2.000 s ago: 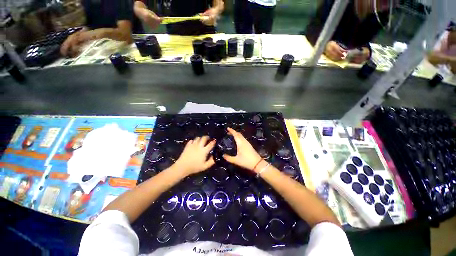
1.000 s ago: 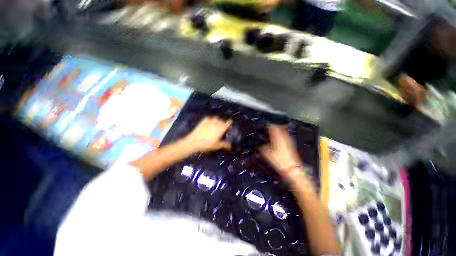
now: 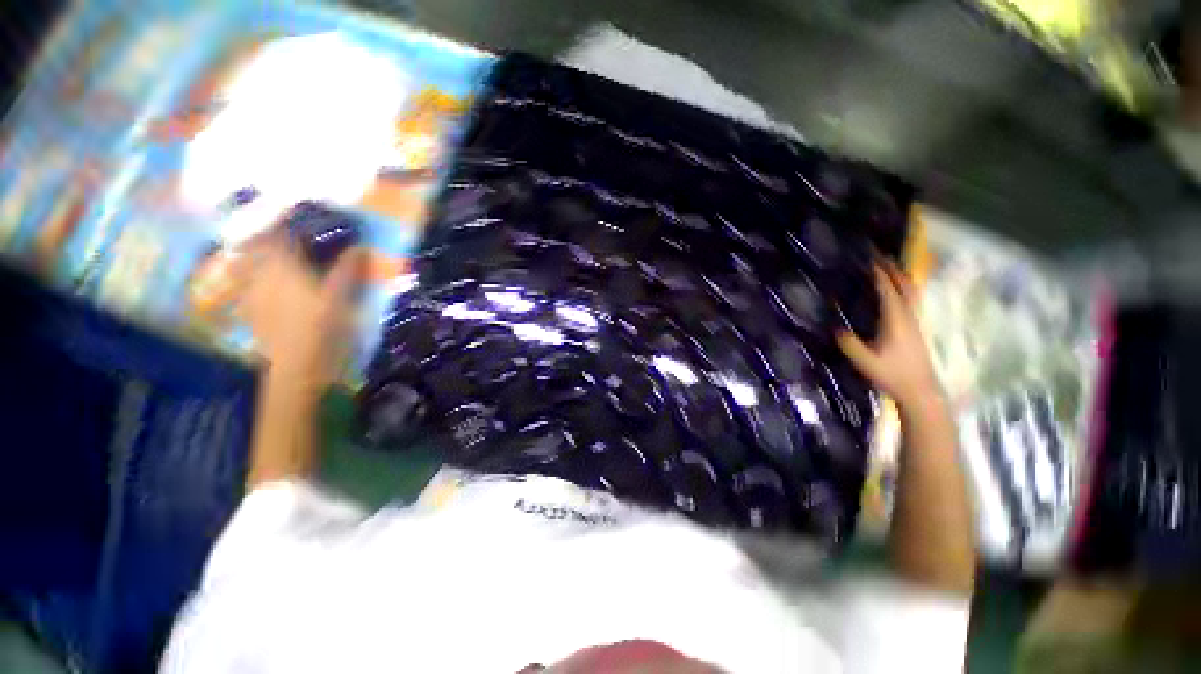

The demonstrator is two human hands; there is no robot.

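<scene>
The glossy black blister tray [image 3: 619,277] lies before me, tilted in view and blurred by motion. My left hand [image 3: 293,283] is over the blue-orange printed covering [image 3: 79,171] at the left, shut on a dark round unit [image 3: 320,232] at its fingertips. My right hand [image 3: 896,336] is at the tray's right edge, thumb and fingers apart, with nothing seen in it. A white paper [image 3: 296,112] lies on the blue print just beyond my left hand.
A white sheet with dark discs, badly blurred, lies at the right [image 3: 1025,461], beside a pink edge [image 3: 1096,408]. The conveyor belt [image 3: 909,79] runs beyond the tray. White material [image 3: 659,73] shows at the tray's far edge.
My left hand has moved left, off the tray to the blue print, with a dark unit. My right hand has moved to the tray's right edge. The view has turned and tipped down.
</scene>
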